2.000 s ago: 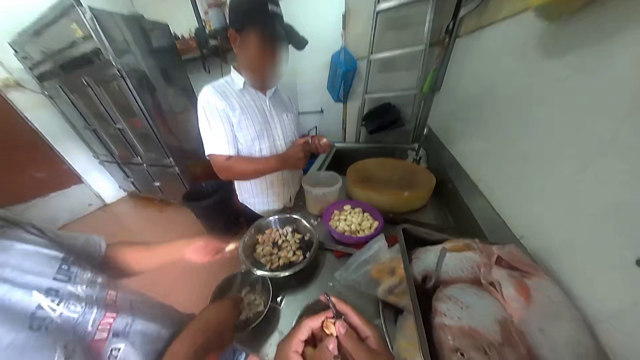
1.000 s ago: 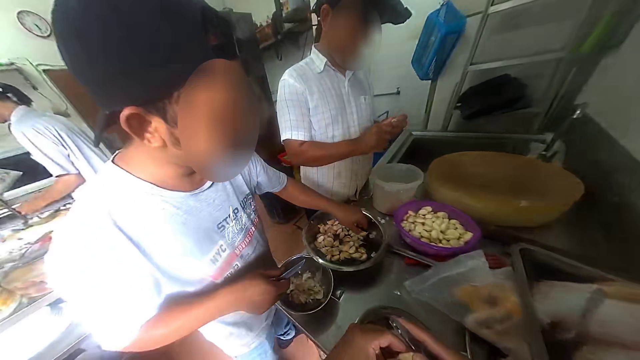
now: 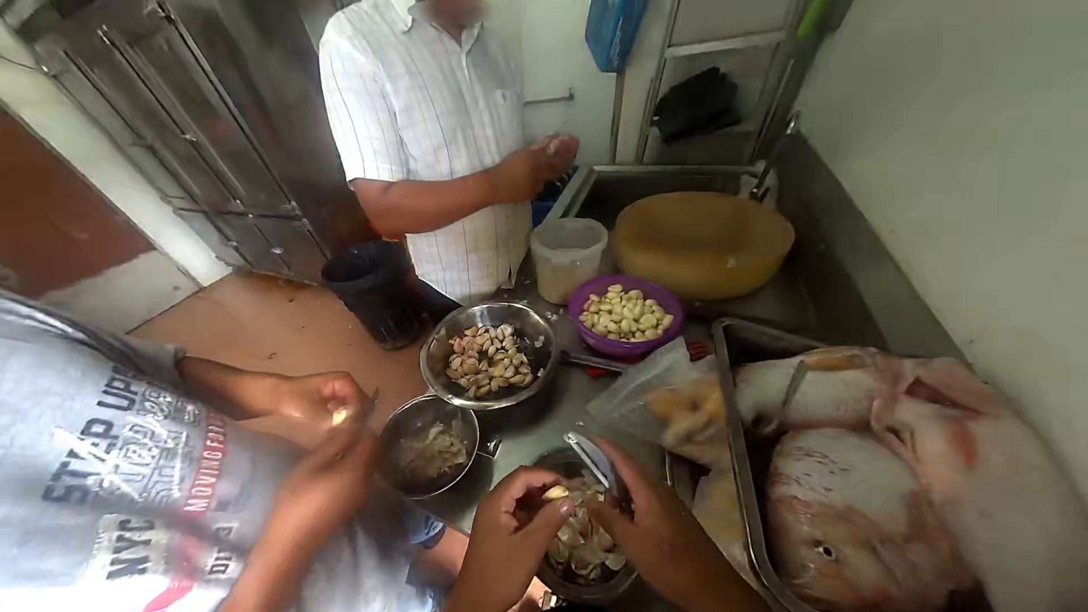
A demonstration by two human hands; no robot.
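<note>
My left hand [image 3: 514, 518] pinches a garlic clove [image 3: 556, 492] between thumb and fingers. In my right hand [image 3: 642, 510] is a knife [image 3: 586, 456], its blade pointing up and left, close beside the clove. Both hands are above a metal bowl [image 3: 586, 586] that holds garlic skins and cloves. Further off, a steel bowl [image 3: 431, 340] holds unpeeled garlic cloves [image 3: 489, 361], and a purple bowl [image 3: 595, 338] beside it holds peeled cloves [image 3: 625, 313]. A metal pan [image 3: 393, 438] with garlic skins stands left of my hands.
A co-worker [image 3: 127, 476] at left holds a clove; another person [image 3: 433, 127] stands beyond the bowls. A metal tray [image 3: 752, 518] of large raw meat pieces is at right, beside a plastic bag [image 3: 650, 391]. Behind are a plastic tub [image 3: 569, 255], a round yellowish block [image 3: 701, 246] and a sink [image 3: 663, 174].
The co-worker at left had one hand in the bowl of unpeeled cloves a second ago; now both their hands are together, away from it. The view has swung markedly.
</note>
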